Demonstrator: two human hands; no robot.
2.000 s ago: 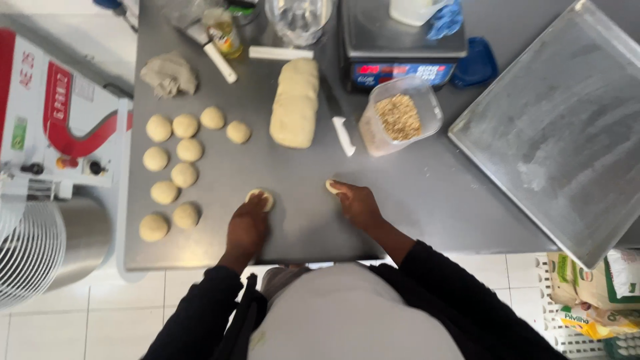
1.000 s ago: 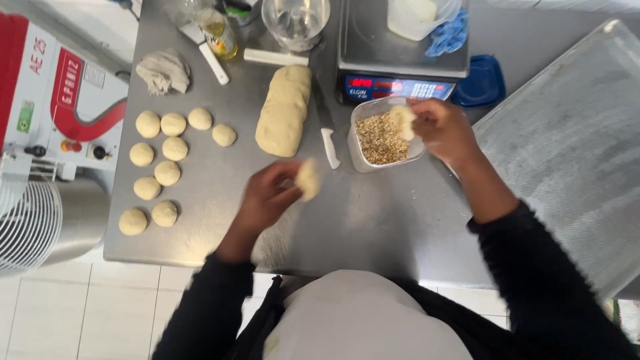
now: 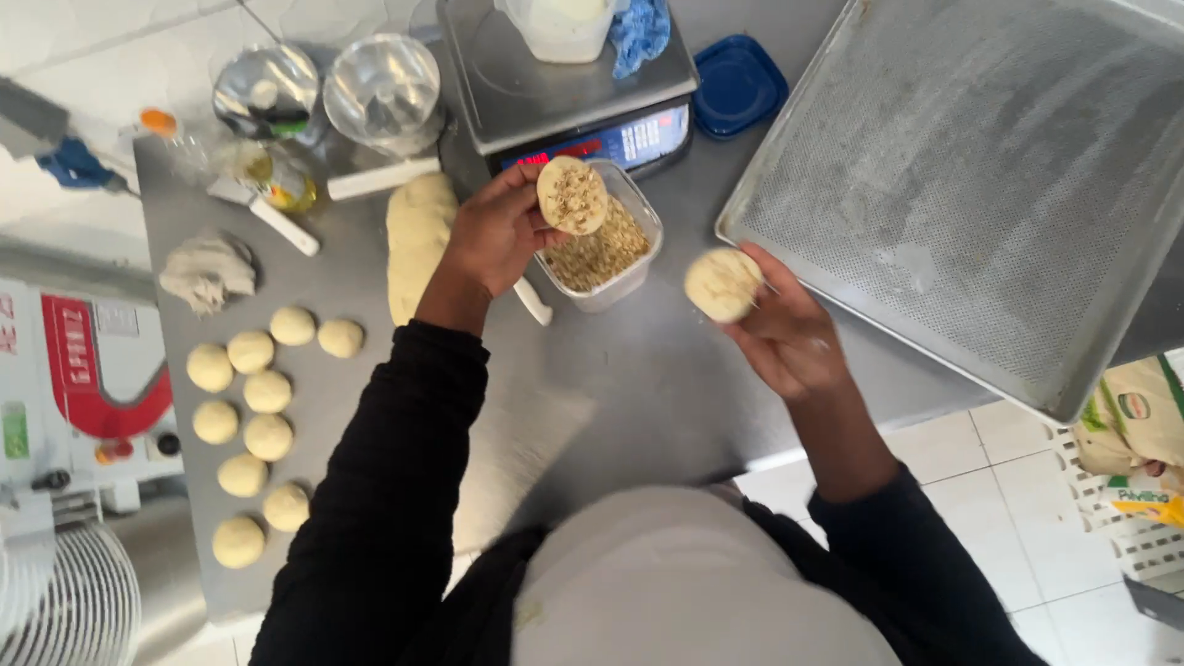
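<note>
My left hand (image 3: 504, 227) grips a flattened dough round (image 3: 572, 195) by its edge, above a clear plastic tub (image 3: 606, 296) of chopped nuts or grain flakes (image 3: 601, 248). Brown bits stick to the face of that round. Between the fingers of my right hand (image 3: 782, 319) is a second dough round (image 3: 723, 284), slightly blurred, held right of the tub; a few specks show on it. A long dough log (image 3: 416, 245) lies behind my left wrist, partly hidden. Several dough balls (image 3: 268, 391) rest on the steel table at the left.
A perforated metal tray (image 3: 943, 176) spans the right side. Behind the tub stands a digital scale (image 3: 564, 92), with a blue lid (image 3: 738, 86) beside it. Metal bowls (image 3: 382, 92), a cloth (image 3: 208, 271), an oil bottle (image 3: 287, 185) and a white-handled knife (image 3: 534, 302) lie around. A mixer (image 3: 92, 370) borders the table's left.
My left hand has moved from the table to above the tub with its dough round. My right hand, over the tub one second ago, is now off to its right. Bits now show on the left round.
</note>
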